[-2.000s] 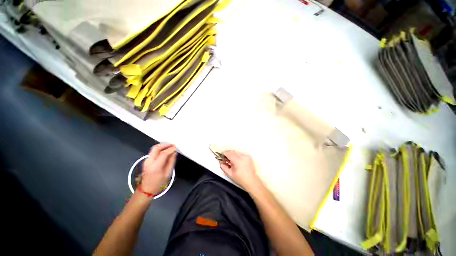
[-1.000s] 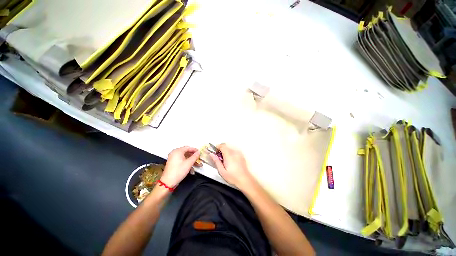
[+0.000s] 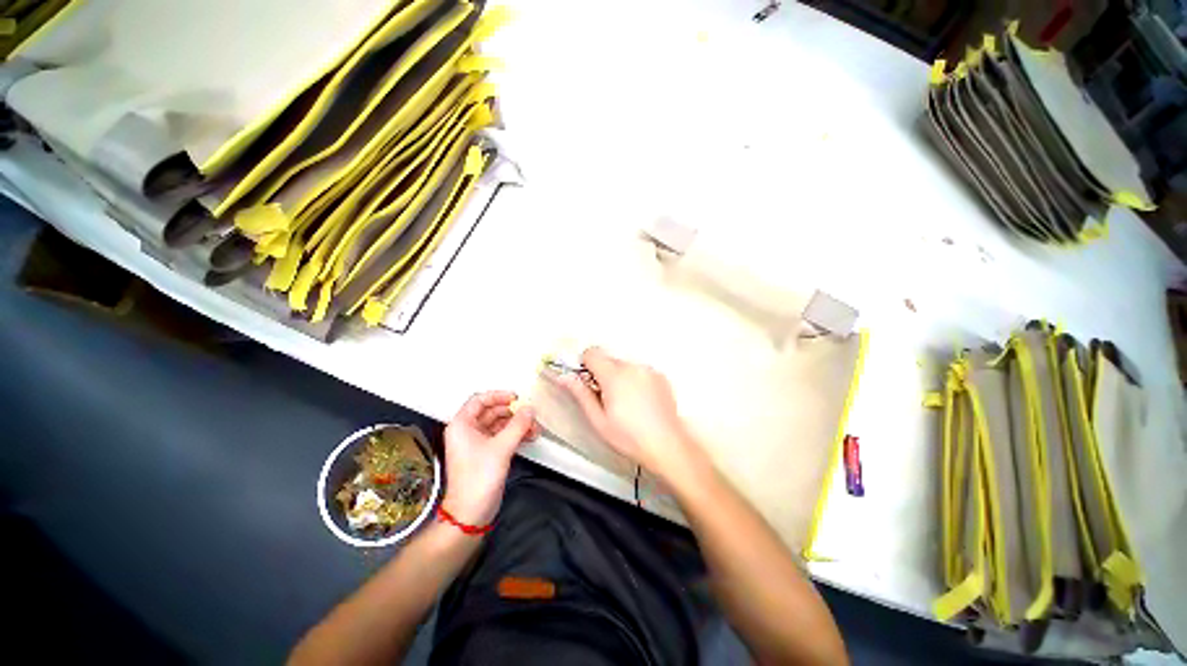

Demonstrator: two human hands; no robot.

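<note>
A beige fabric panel (image 3: 742,403) lies on the table in front of me, with yellow binding tape (image 3: 840,442) along its right edge and two grey tabs (image 3: 829,314) at its far edge. My right hand (image 3: 630,401) holds the thread snips (image 3: 568,371) over the panel's near left corner, blades pointing left at a bit of yellow. My left hand (image 3: 484,445) is at the table edge beside that corner, fingertips pinched near a small yellowish bit; whether they grip the bit or the panel is unclear.
A scrap bin (image 3: 324,501) stands below the table edge, left of my left hand. Panel stacks lie at the left (image 3: 378,169) and right (image 3: 1041,481), with a smaller stack (image 3: 1022,143) at the far right. A red-and-purple lighter (image 3: 853,465) lies right of the panel.
My left hand has gone from over the bin to the panel's corner. The snips have moved up slightly, away from my left fingers, since a second ago. The bin is uncovered.
</note>
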